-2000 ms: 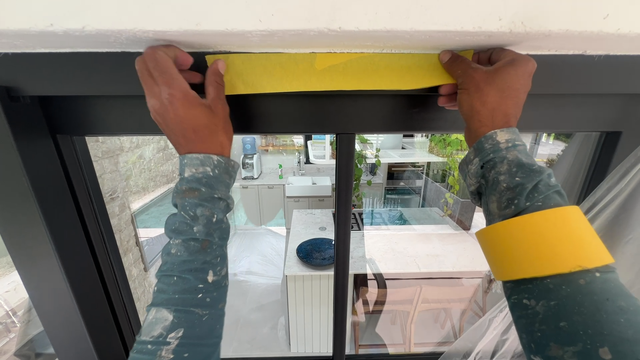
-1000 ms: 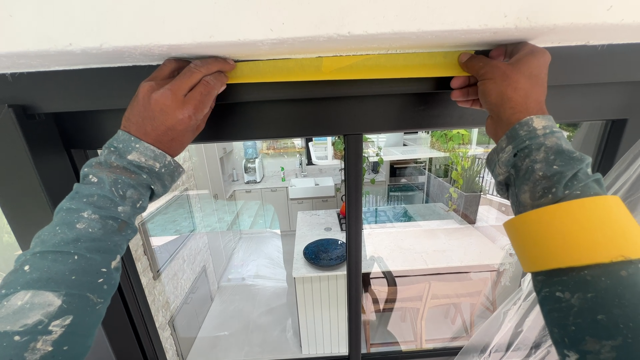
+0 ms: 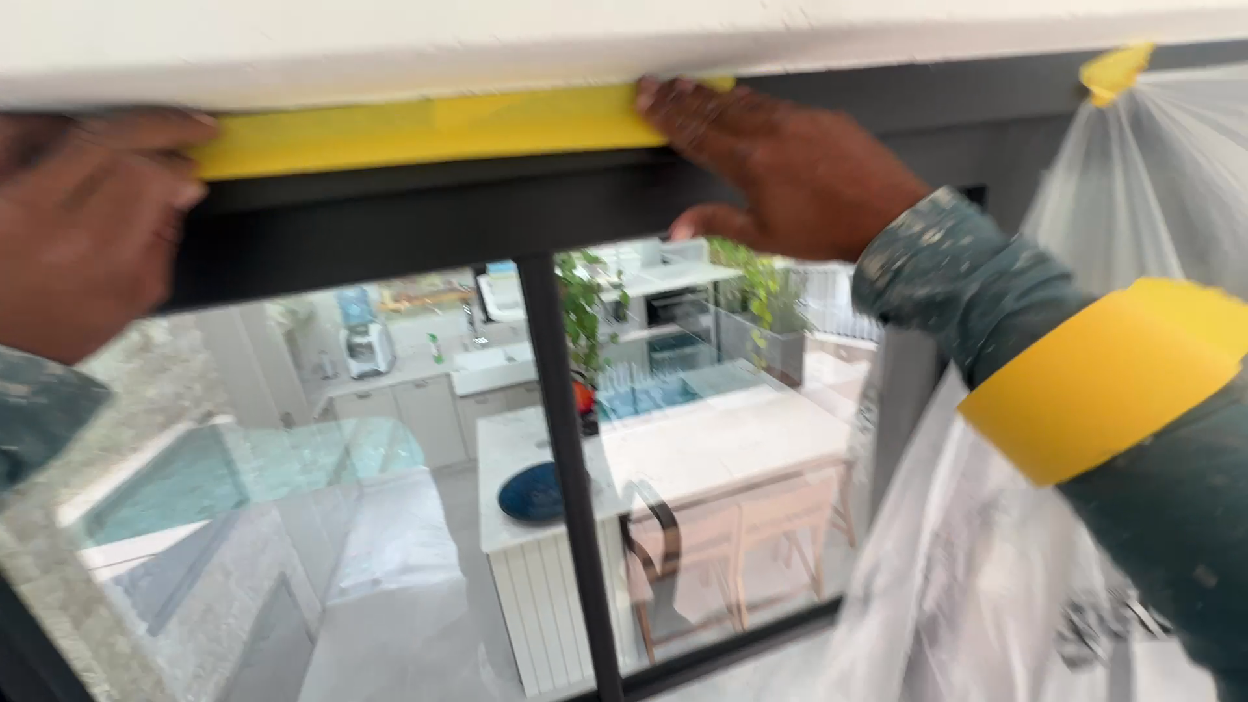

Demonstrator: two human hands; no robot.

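A strip of yellow masking tape [image 3: 429, 127] lies along the top of the dark window frame [image 3: 390, 219], just under the edge of the white wall [image 3: 546, 44]. My left hand [image 3: 88, 219], blurred and partly cut off, touches the strip's left end. With its fingertips on the strip near the right end, my right hand [image 3: 790, 161] lies flat, its thumb apart and pointing down. A roll of yellow tape [image 3: 1102, 380] sits around my right forearm over the paint-spotted sleeve.
Clear plastic sheeting [image 3: 946, 565] hangs at the right, gathered at a yellow tape piece [image 3: 1116, 73] on the frame. Below is window glass with a dark upright bar [image 3: 570, 468]; through it show a kitchen island [image 3: 526, 585] and a blue plate [image 3: 534, 490].
My right hand has gone from pinching the strip's right end to lying flat on it with fingers extended. The view has turned to the right, bringing the gathered sheeting into sight.
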